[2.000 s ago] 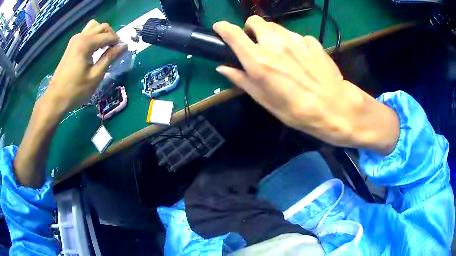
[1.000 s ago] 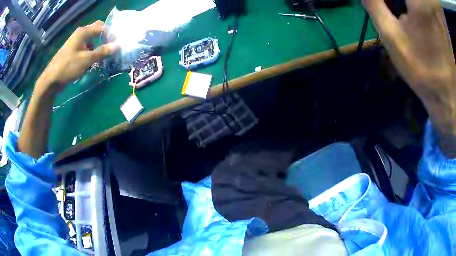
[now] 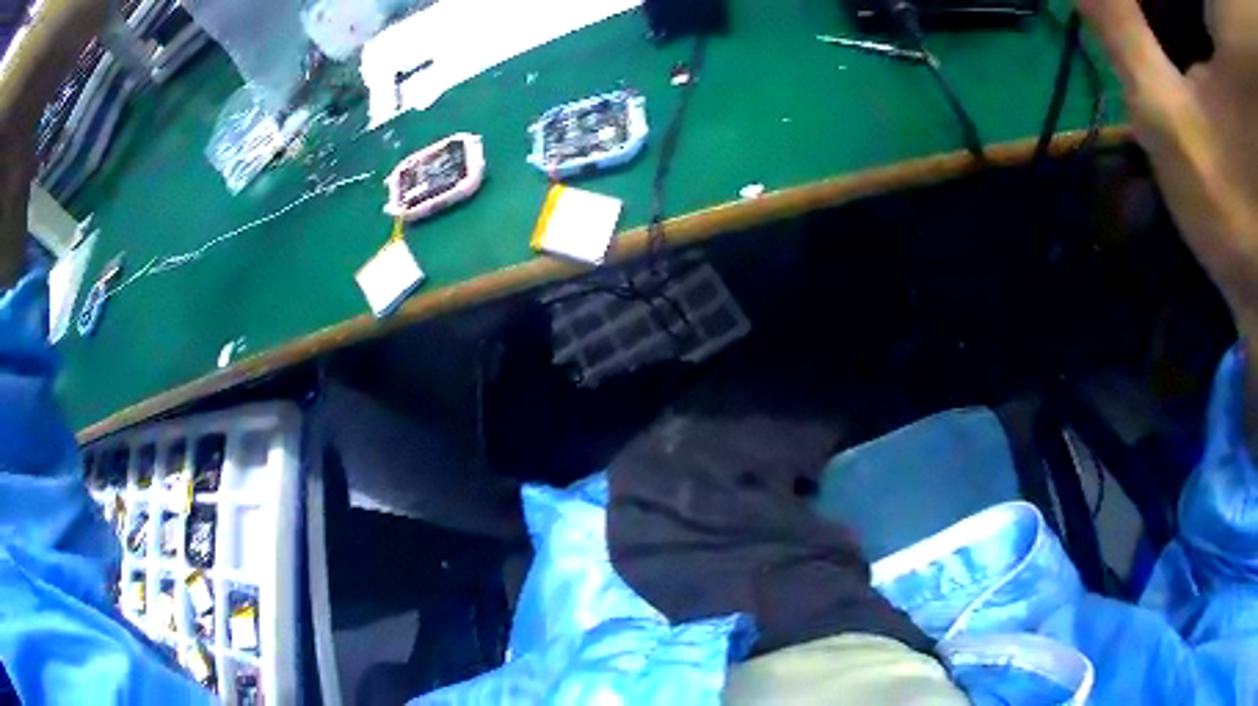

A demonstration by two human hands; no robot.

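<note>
A pink housing with circuit board [image 3: 436,177] lies on the green bench, its white battery [image 3: 389,277] below it on a thin lead. A light-blue housing with board [image 3: 589,134] lies to its right, with a yellow-edged white battery [image 3: 578,224] below. A clear plastic bag [image 3: 262,48] reaches the top edge at upper left; whether it is held does not show. My left forearm is blurred at the left edge; my left hand is outside the picture. My right hand [image 3: 1184,104] is at the upper right, its fingers cut off, its contents unseen.
White paper [image 3: 483,48] bears a small black piece. Small parts [image 3: 262,138] lie scattered beside a pale wire [image 3: 248,235]. A thin tool [image 3: 872,50] and black cables are at upper right. A white tray of units [image 3: 262,517] is below the bench edge [image 3: 814,200]; a dark grid tray [image 3: 649,324] is lower centre.
The black cylindrical tool left view as my right hand moved to the upper right. My left hand moved up from the bag and out of view. The bench scene shifted right, showing more of the white tray.
</note>
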